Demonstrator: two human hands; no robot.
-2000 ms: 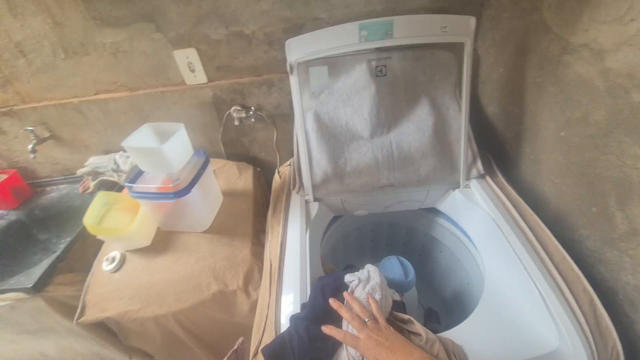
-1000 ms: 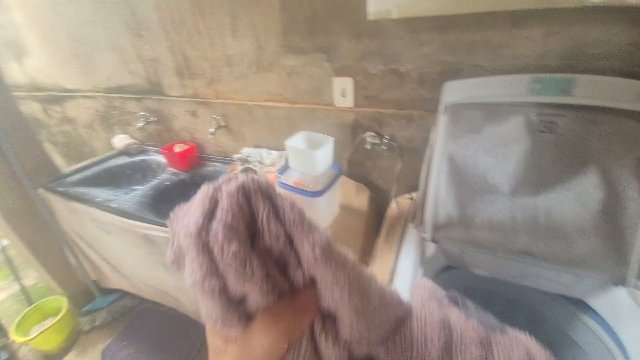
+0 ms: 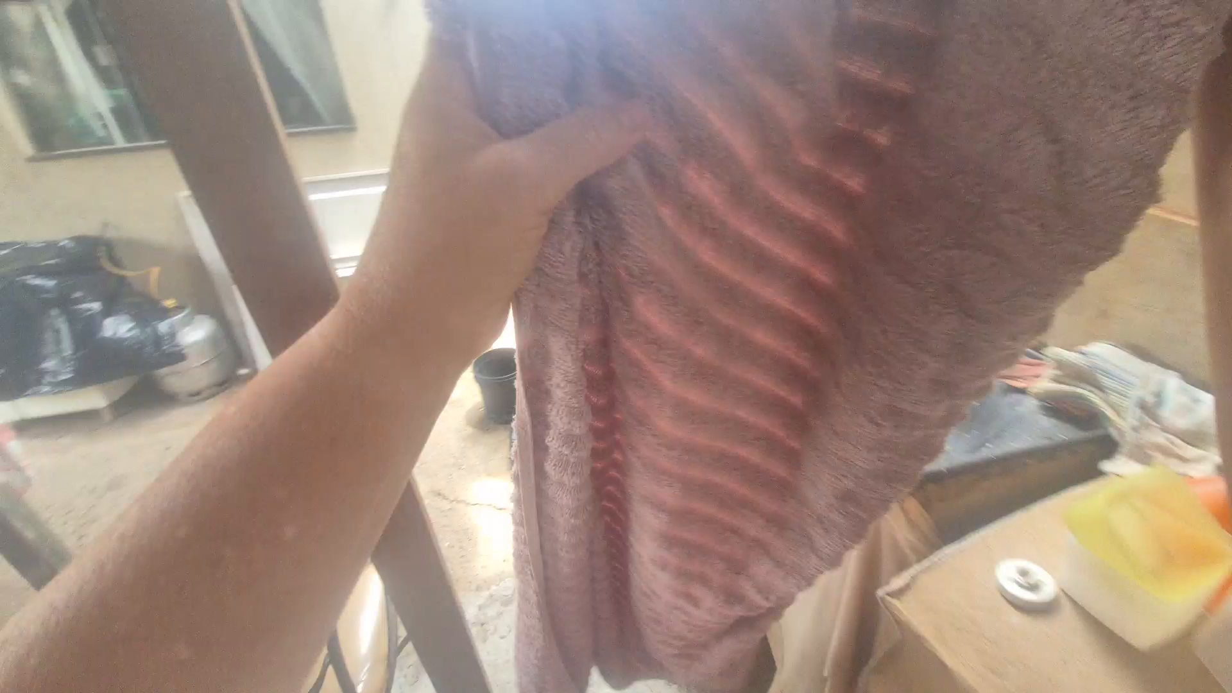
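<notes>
A large mauve, plush, ribbed cloth [image 3: 751, 337] hangs in front of me and fills the middle and upper right of the view. My left hand [image 3: 520, 183] grips its upper left part, with the thumb across the front and the fingers hidden behind the fabric. At the far right edge a strip of my right forearm shows beside the cloth's upper corner; the right hand itself is out of sight.
At the lower right, a cloth-covered surface [image 3: 962, 635] bears a yellow plastic container [image 3: 1145, 539] and a round white cap [image 3: 1026, 583]. Behind are a dark sink [image 3: 1020, 433] and crumpled rags [image 3: 1136, 395]. A brown post [image 3: 231, 173], a black bucket [image 3: 496, 385] and a gas cylinder [image 3: 200, 354] stand left.
The hand was over laundry at the open washing machine, then held the mauve cloth bunched up. Now the cloth hangs spread out. The view has swung left, away from the machine.
</notes>
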